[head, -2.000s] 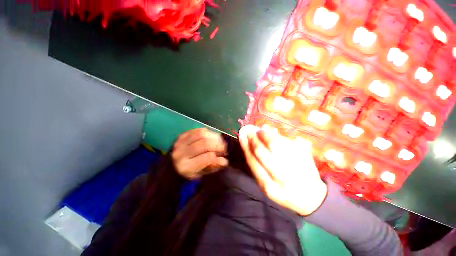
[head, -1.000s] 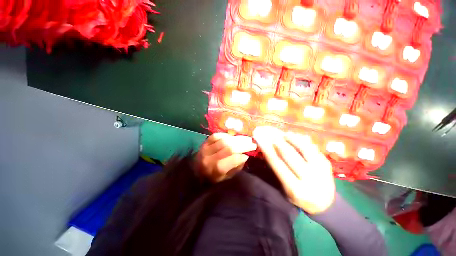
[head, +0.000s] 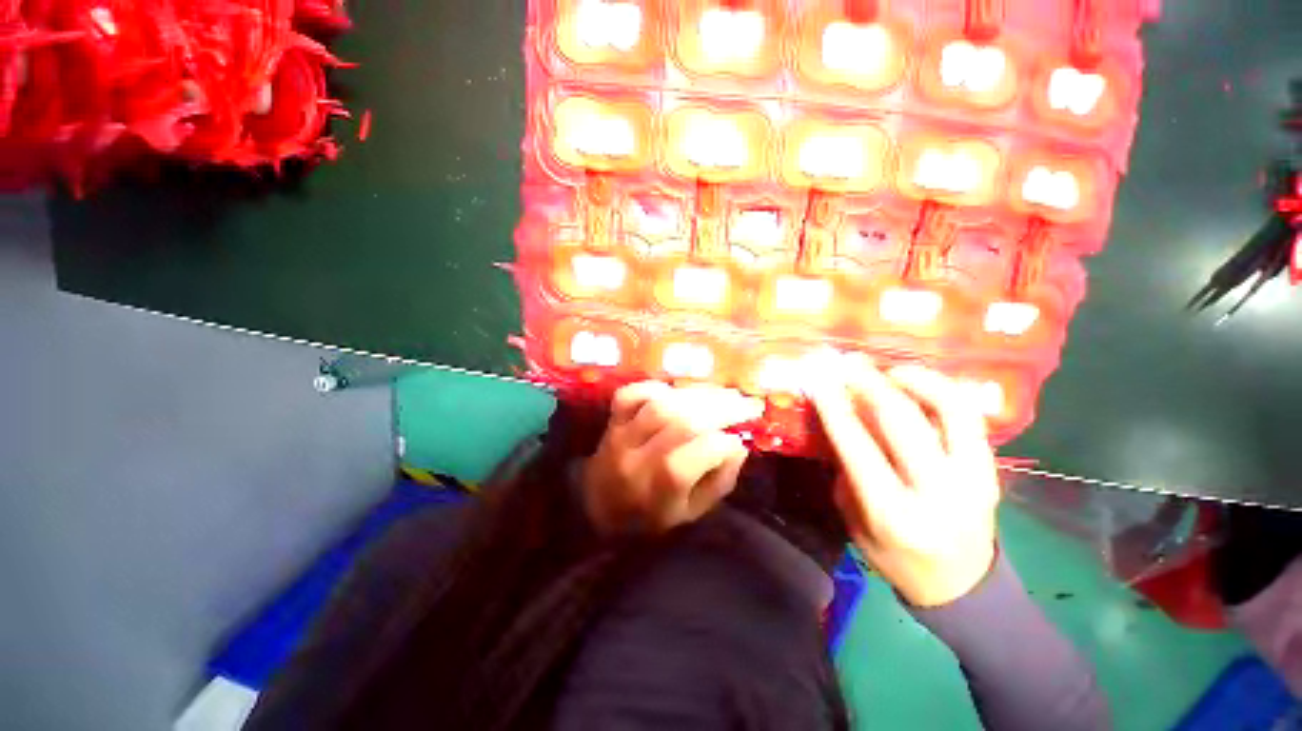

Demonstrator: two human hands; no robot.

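The moulded sheet (head: 871, 257) lies on the dark green table, its near edge at the table's front edge, glaring orange-pink with rows of bright white spots. My left hand (head: 668, 454) is bare, with its fingers bent and pinching the sheet's near red edge. My right hand (head: 914, 464) is bare and overexposed. It lies over the near edge, fingertips on the sheet just right of my left hand. A bit of red edge shows between the hands. Glare hides what the right fingertips hold, if anything.
A shaggy red stack of moulded sheets (head: 172, 86) is at the far left. Thin black tweezers (head: 1245, 269) lie at the right, beside small red pieces (head: 1289, 200). Below the table edge are green floor, a blue bin (head: 321, 578) and part of another person (head: 1271, 614) at right.
The view has shifted, so the sheet and stack sit further left and the tweezers show fully. My left hand has come from off the sheet to its near edge, beside my right hand.
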